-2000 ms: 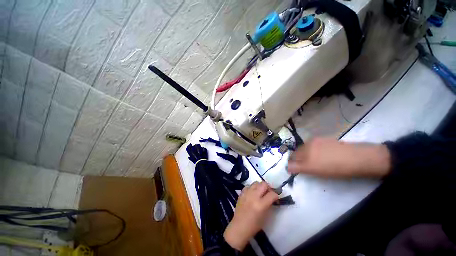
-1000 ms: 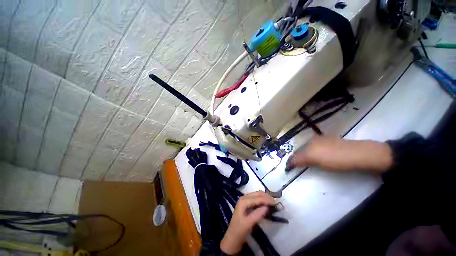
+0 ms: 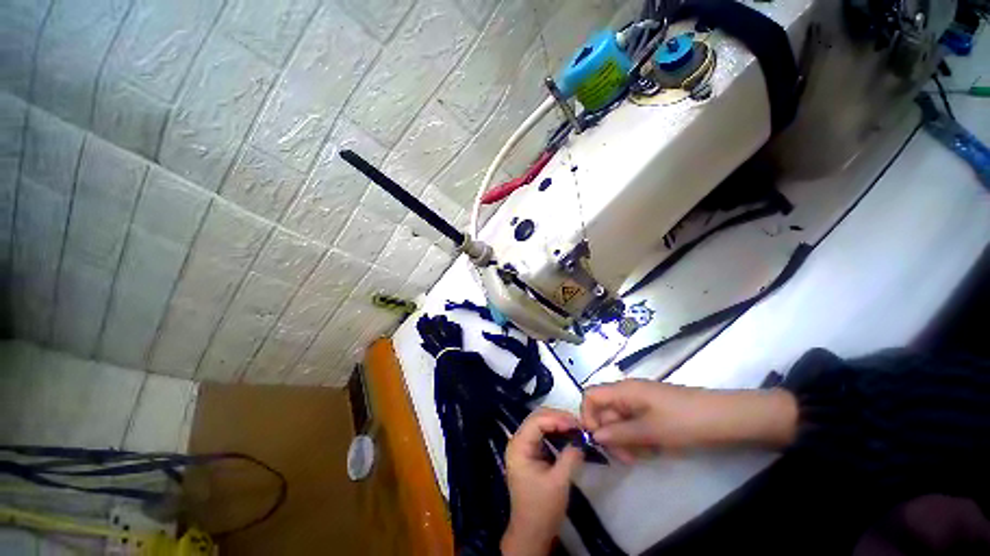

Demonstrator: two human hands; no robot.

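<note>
My left hand [image 3: 543,472] and my right hand [image 3: 662,418] meet over the white table, in front of the needle area. Their fingertips pinch a small piece of black strip [image 3: 589,445] between them; its ends are mostly hidden by the fingers. A long black strip [image 3: 722,315] lies across the machine bed to the right of the needle. The presser foot and needle area [image 3: 621,318] is lit, with no hand at it. The strip bundle [image 3: 467,434], tied near its top, lies left of my left hand.
The cream-white sewing machine [image 3: 662,163] spans the upper right. A black rod [image 3: 402,196] sticks out from its head. A brown cardboard sheet [image 3: 261,434] with a small white round lid [image 3: 360,457] is at left. Yellow and black cords are at lower left.
My right hand has moved from beside the needle down-left to meet my left hand. The long black strip now lies across the bed, spread towards the right. The view has shifted slightly.
</note>
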